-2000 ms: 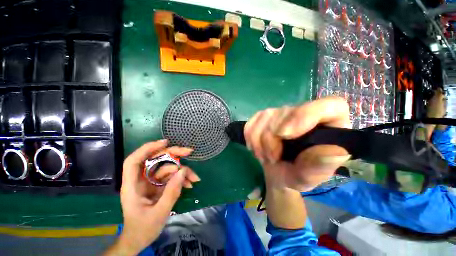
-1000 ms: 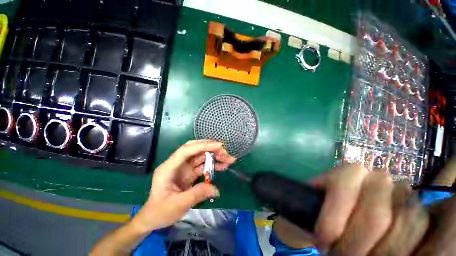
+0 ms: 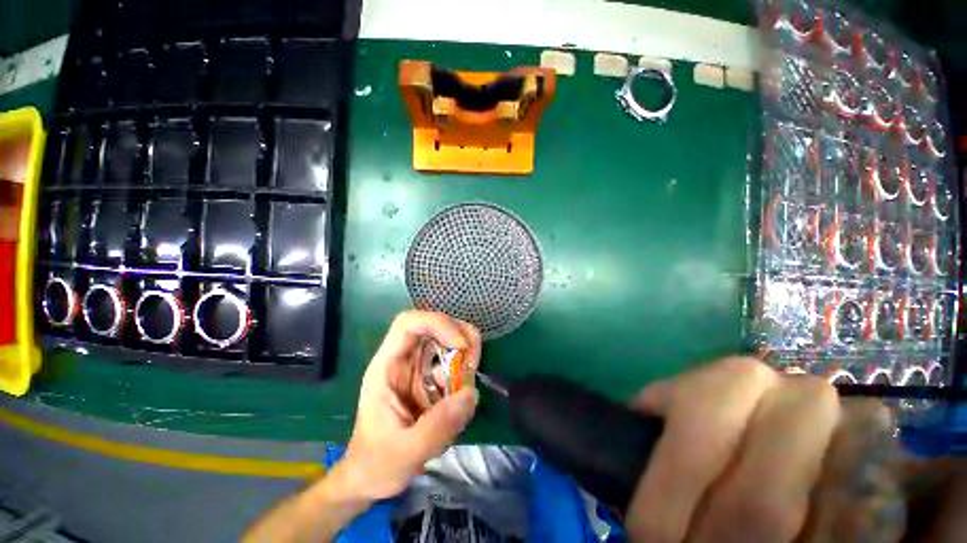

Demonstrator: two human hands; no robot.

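A silver watch case (image 3: 454,370) with an orange-red edge is held on its side in the fingertips of my left hand (image 3: 408,408), just in front of the disc. My right hand (image 3: 763,451), large and partly blurred, is closed around a black electric screwdriver (image 3: 583,430). The screwdriver points left and its thin bit meets or nearly meets the case's edge; contact cannot be told for sure. The round grey screw disc (image 3: 474,265) lies flat on the green mat behind my left hand. Tiny screws cannot be made out.
A black blister tray (image 3: 191,233) at left holds several cases in its near row. A clear blister tray (image 3: 848,223) at right holds many cases. An orange fixture (image 3: 473,151) stands behind the disc, with a loose ring (image 3: 648,93) to its right. A yellow bin (image 3: 32,255) is at far left.
The bit has left the disc seen two seconds ago and is now at the case. My left hand has turned the case on its side. The view has shifted, showing more of the black tray.
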